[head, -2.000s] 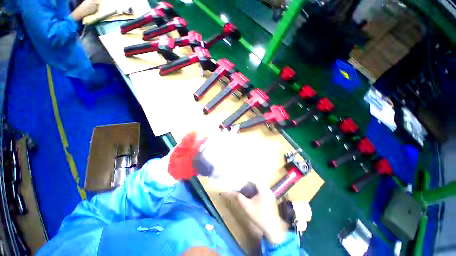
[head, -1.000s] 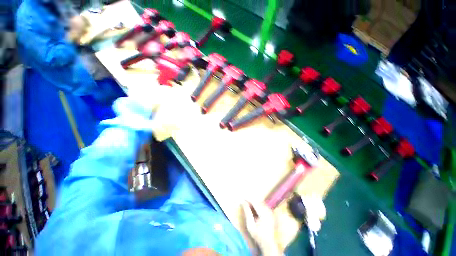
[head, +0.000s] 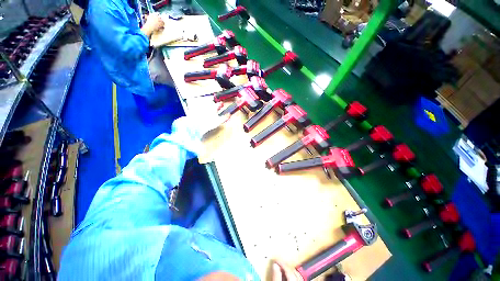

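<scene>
The open tool [head: 337, 253], with a red-edged dark grip and silvery mechanism at its head, lies on the tan board [head: 263, 203] at the lower right. My left hand [head: 218, 124] reaches far forward by the rowed red-headed tools; a pale cuff shows, but its fingers blur into a red-and-dark tool [head: 245, 103], so its hold is unclear. My right hand [head: 282, 272] is at the bottom edge beside the open tool's grip end, mostly cut off; whether it touches the grip is unclear.
More red-headed tools [head: 315, 137] lie along the board and in a row on the green bench at right [head: 431, 185]. Dark specks dot the near board. Another person in blue [head: 118, 46] works at the far left end. Racks with parts [head: 55, 192] stand at left.
The view has shifted, showing more left racks. My left hand moved forward from the near board to the rowed tools. My right hand sank to the bottom edge; the dark piece seen there earlier is not visible.
</scene>
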